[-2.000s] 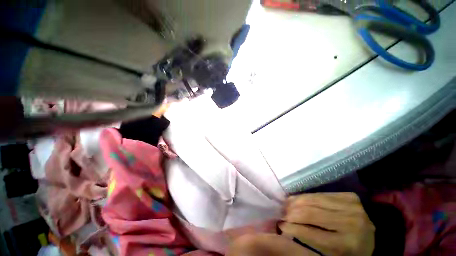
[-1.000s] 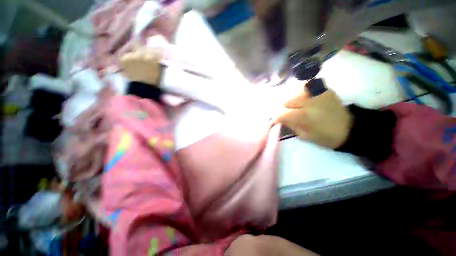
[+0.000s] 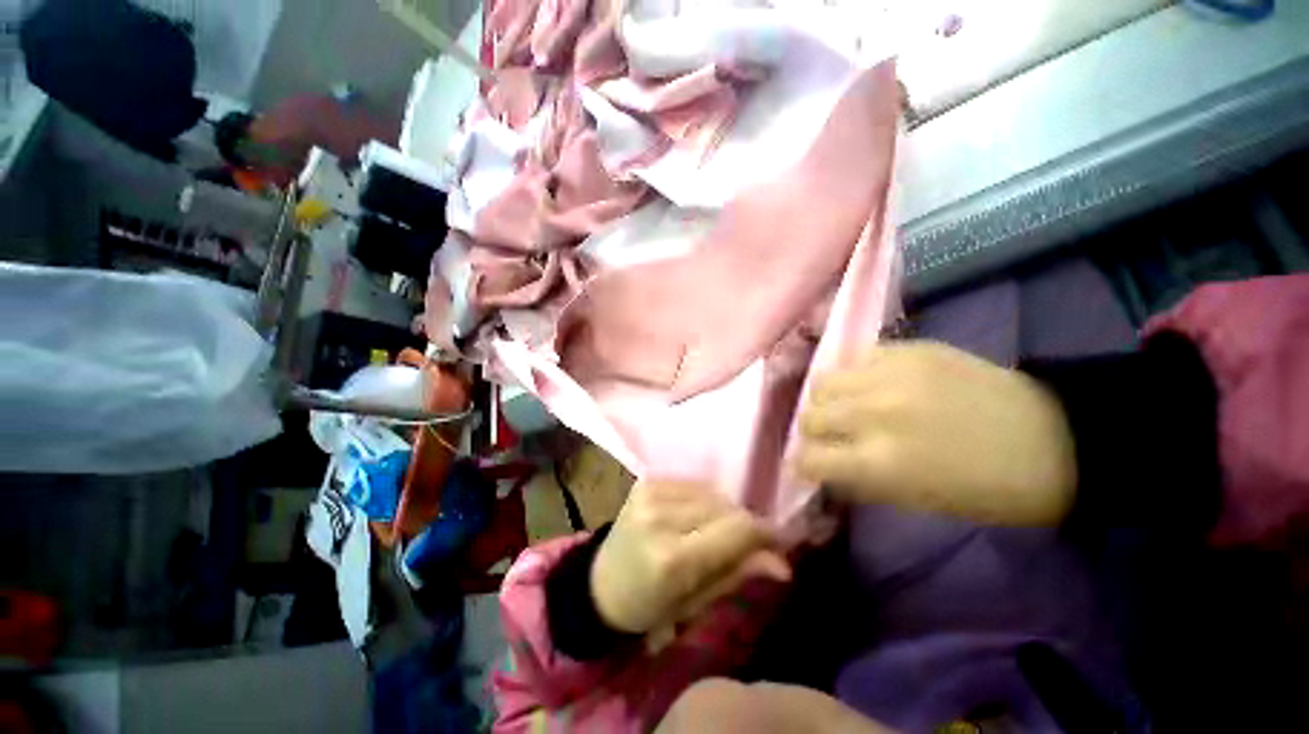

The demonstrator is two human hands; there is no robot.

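Note:
The pink garment in work (image 3: 732,273) lies bulky over the table edge and hangs toward the lap, with whitish panels among the pink. My left hand (image 3: 682,559) grips a pale pink edge of it at the lower middle. My right hand (image 3: 933,430) grips a folded part of the same cloth just to the right and a little higher. The cloth is stretched and folded between the two hands, in front of the table edge. The fingertips of my right hand are partly hidden in the folds. The needle area is out of view.
The white table (image 3: 1062,101) has a ruler-marked grey front edge (image 3: 1034,201). A bit of blue handle (image 3: 1232,7) shows at the top right. At left are a large whitish cloth (image 3: 129,366), an orange container (image 3: 431,459), and blue and white cloths. Purple clothing (image 3: 976,602) covers the lap.
The view has swung away from the machine head. Both hands have moved from the table to in front of its edge, close together, and now hold the garment there.

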